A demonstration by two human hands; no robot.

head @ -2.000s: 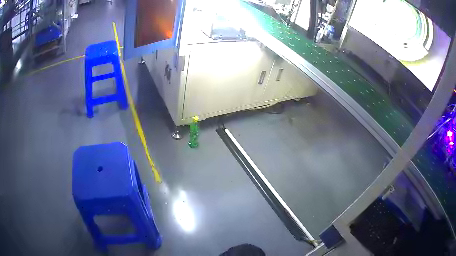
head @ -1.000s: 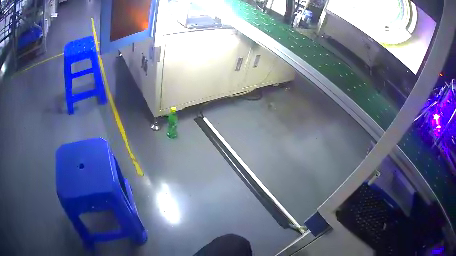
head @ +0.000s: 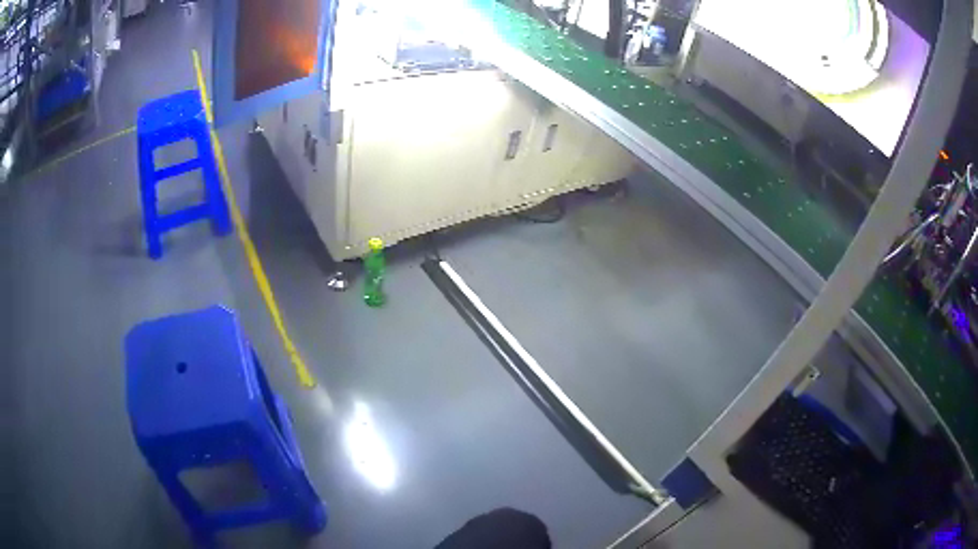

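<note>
Neither of my hands is in the picture. A black keyboard [head: 788, 456] lies on a pale machine surface at the lower right, beside a thick pale curved frame post [head: 858, 257]. A green conveyor belt [head: 708, 145] with rows of pale dots runs from the top middle down to the right. An assembly mechanism [head: 949, 241] with wires and a faint purple glow is at the right edge. A large bright monitor [head: 826, 54] is beyond the belt. A dark rounded shape [head: 499, 531], too little shown to name surely, is at the bottom edge.
Two blue stools [head: 193, 370] stand at the left by a yellow floor line [head: 255, 257]. A cream cabinet [head: 429, 161] has an orange-windowed blue door [head: 277, 48]. A green bottle [head: 374, 277] stands by its foot. A long white and black bar [head: 536, 370] lies on the floor.
The view has swung right since two seconds ago, so the stools and cabinet sit further left. The mechanism's purple-pink glow has dimmed. The dark shape at the bottom edge shows more than at first.
</note>
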